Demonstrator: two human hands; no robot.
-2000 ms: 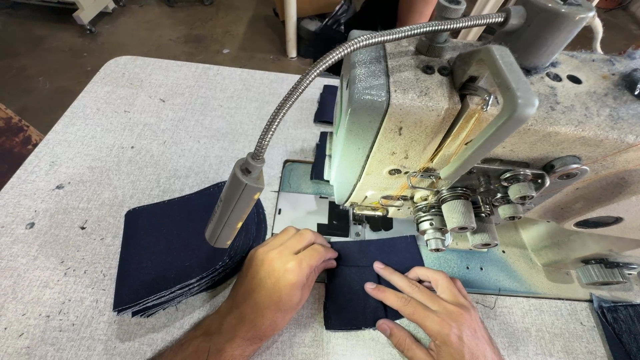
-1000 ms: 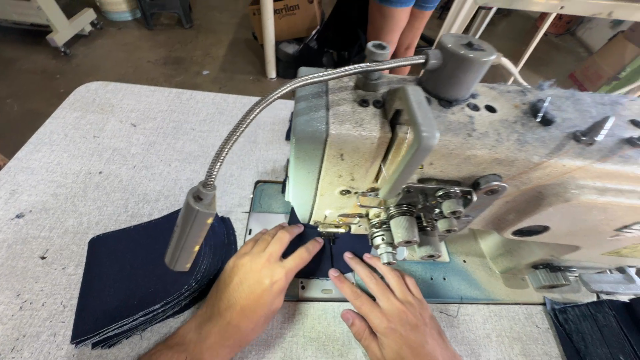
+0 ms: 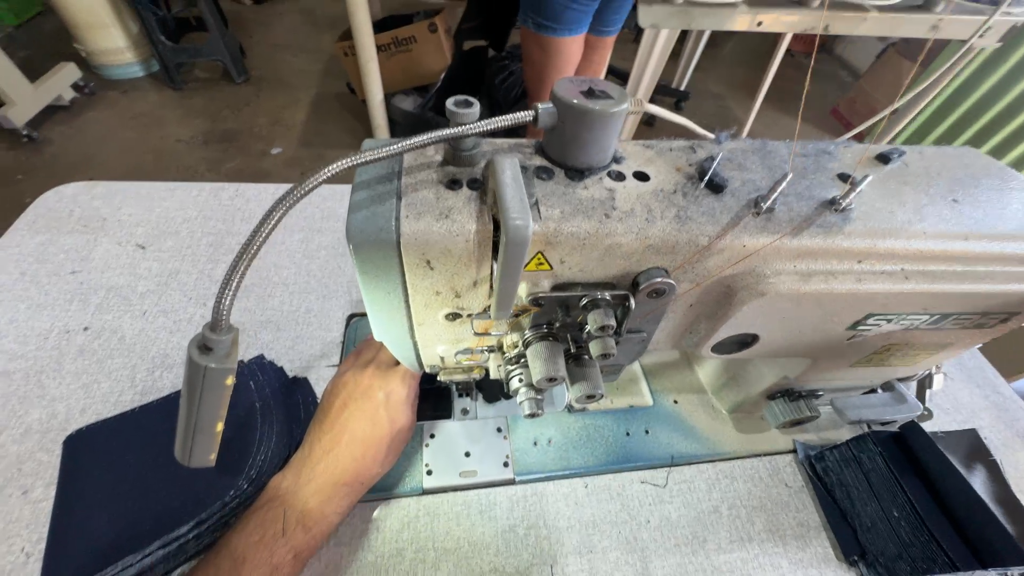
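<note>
My left hand (image 3: 372, 400) reaches behind the head of an industrial sewing machine (image 3: 456, 240), its fingers hidden by the machine's end cover, so what they hold cannot be seen. Beside the wrist a bit of dark navy fabric (image 3: 434, 400) shows at the presser foot (image 3: 464, 400). The metal plate (image 3: 468, 452) in front of the foot is bare. A stack of navy fabric pieces (image 3: 160, 472) lies left of my forearm, partly under the lamp head (image 3: 206, 400). My right hand is out of view.
A second stack of folded navy pieces (image 3: 904, 496) sits on the table (image 3: 688, 520) at the right. The lamp's flexible metal neck (image 3: 272, 208) arches over the left side. Thread tension knobs (image 3: 548, 360) stick out from the machine. Behind it stands a person (image 3: 552, 64) near a cardboard box (image 3: 400, 52).
My left hand has moved from the fabric in front of the presser foot to behind the machine head. My right hand has left the view. The fabric piece no longer covers the front plate.
</note>
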